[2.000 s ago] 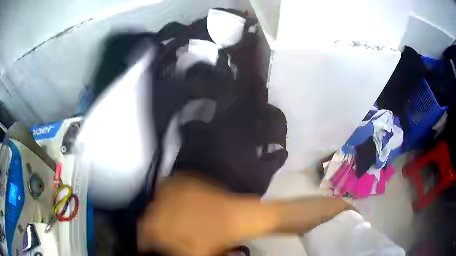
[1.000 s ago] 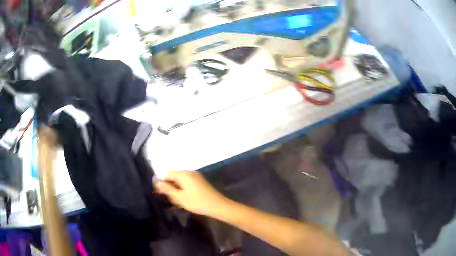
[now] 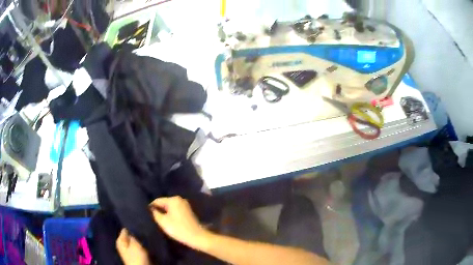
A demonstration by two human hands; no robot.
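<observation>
A black garment piece (image 3: 140,129) with white and grey parts lies over the left part of the white table (image 3: 249,150) and hangs over its front edge towards my lap. My right hand (image 3: 176,217) pinches the black cloth near the table's front edge. My left hand (image 3: 130,249) is lower and to the left, at the picture's bottom edge, with its fingers closed on the same cloth. The fingertips of both hands are partly hidden by the folds.
Sewing machine (image 3: 311,59) with a lit panel at back right; black-handled snips (image 3: 274,89) and red-yellow scissors (image 3: 366,121) in front of it. Blue basket (image 3: 65,233) below left, second machine end (image 3: 19,142) left, green tray (image 3: 129,32) behind, grey and black pile (image 3: 399,202) at right.
The view has swung from the pile beside the machine to the table. The black garment now lies on the table's left side. Both hands have come close together on the cloth.
</observation>
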